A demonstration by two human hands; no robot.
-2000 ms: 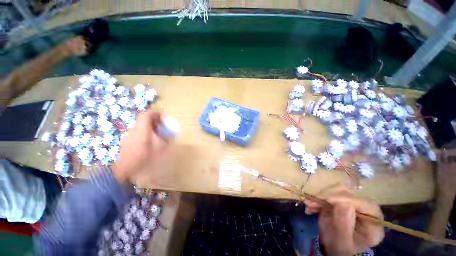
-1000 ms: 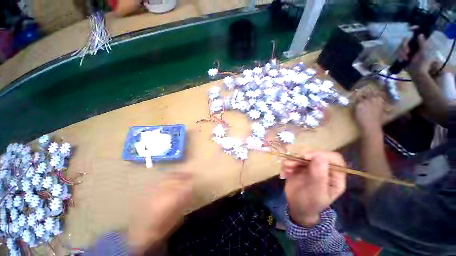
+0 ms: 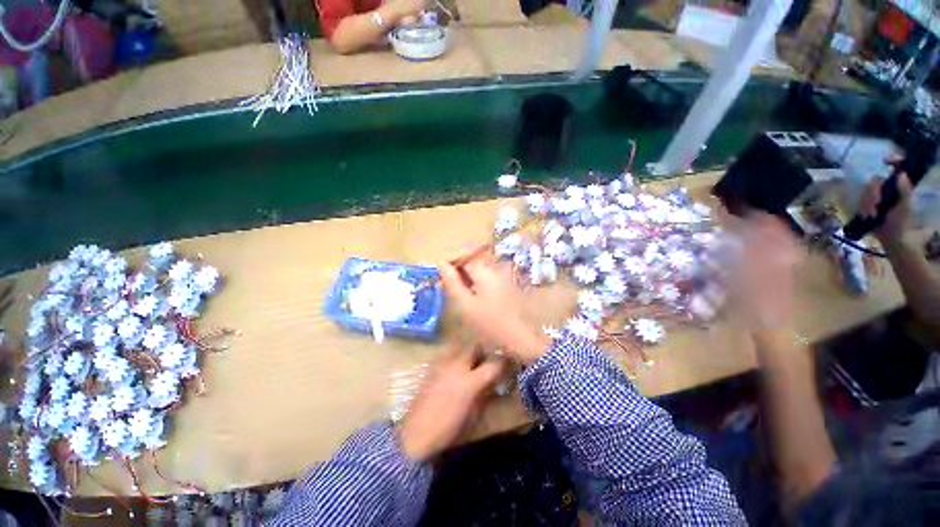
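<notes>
The blue paste tub (image 3: 428, 321) holds a heap of white paste (image 3: 381, 295), with some over its front rim. My right hand (image 3: 497, 304) is just right of the tub, fingers bent, with a small reddish-brown thing at the fingertips; I cannot tell what it is. My left hand (image 3: 448, 399) is below it near the bench's front edge, fingers curled, with a small pale bit beside the fingertips; its grip is hidden. Piles of small wired motors with white star-shaped tops lie at left (image 3: 108, 355) and right (image 3: 608, 242). The brush cannot be made out.
A striped patch (image 3: 407, 389) is on the tan bench (image 3: 273, 340) beside my left hand. A green belt (image 3: 258, 165) runs behind, with white strips (image 3: 292, 77) beyond. A neighbour's blurred hand (image 3: 765, 270) is at the right pile, near a black box (image 3: 765, 173). Another person sits opposite.
The view has swung back left. My right hand has moved in beside the tub, and the long brush seen in it earlier no longer shows clearly. The neighbour's hand has reached the right pile.
</notes>
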